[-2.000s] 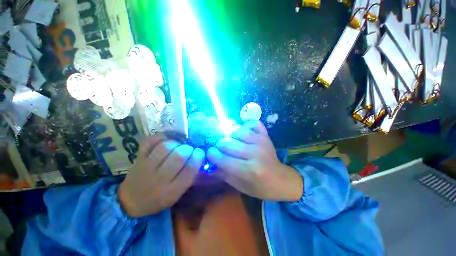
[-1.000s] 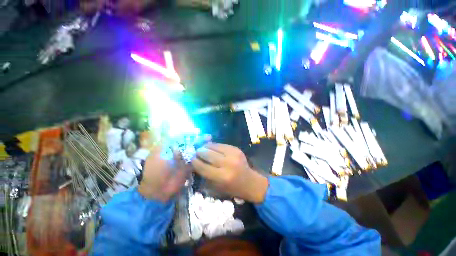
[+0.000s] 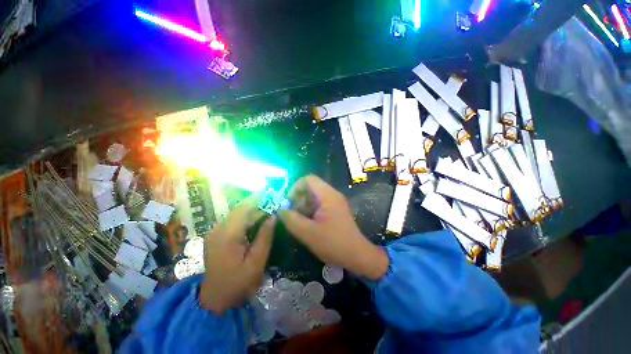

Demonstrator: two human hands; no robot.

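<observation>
A brightly lit LED strip assembly [image 3: 221,162] glows orange, white and green and points up-left from my hands; glare hides its detail. At its near end a small board or square piece [image 3: 274,200] sits between my fingertips. My left hand [image 3: 239,252] holds this end from the left and below. My right hand [image 3: 322,225] pinches at the same end from the right, fingers curled; what exactly its fingertips hold is partly hidden. Round pale discs [image 3: 297,304] lie loosely just below my hands, with more discs [image 3: 190,259] beside my left hand.
White pouch cells [image 3: 460,200] with yellow ends fan out at the right. Unlit strips [image 3: 76,231] and white square pieces [image 3: 131,256] lie at the left. Lit assemblies [image 3: 173,26] glow along the far side. A clear plastic bag [image 3: 584,76] lies at the far right.
The view has shifted from close over the hands to further out. The lit strip has swung from pointing up to pointing up-left. Both hands remain together at its near end.
</observation>
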